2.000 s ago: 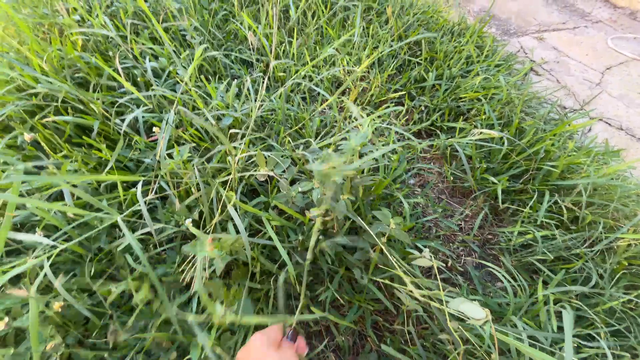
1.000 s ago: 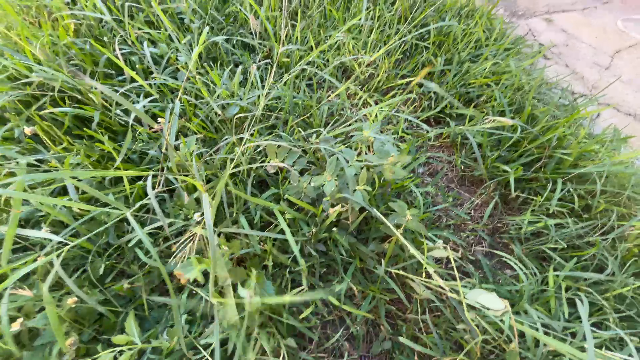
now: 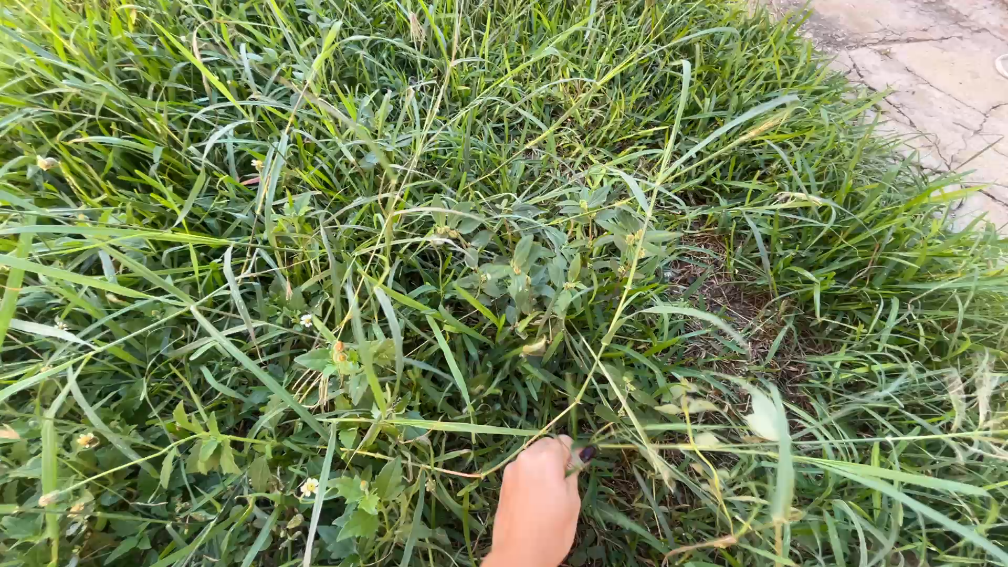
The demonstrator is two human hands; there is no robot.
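My left hand [image 3: 538,500] reaches in from the bottom edge, its back toward the camera. Its fingers are closed around thin green grass stems [image 3: 693,447] that run out to the right beside a dark thumbnail. A tall jointed grass stalk [image 3: 622,303] rises near the fingers and leans up to the right. Beyond the hand grows a low broad-leaved weed [image 3: 528,272] with small pale clusters. The inner side of the fingers is hidden. My right hand is out of view.
Dense long grass [image 3: 236,142] surrounds the hand. Small white-and-yellow flowers [image 3: 309,487] stand at the lower left. A patch of dry brown thatch [image 3: 732,307] lies right of the weed. Cracked paving [image 3: 937,87] borders the grass at the upper right.
Two seconds ago my left hand was at the bottom edge with an upright leafy stem. It was out of view a second ago; now it is back, further into the frame, closed on grass stems.
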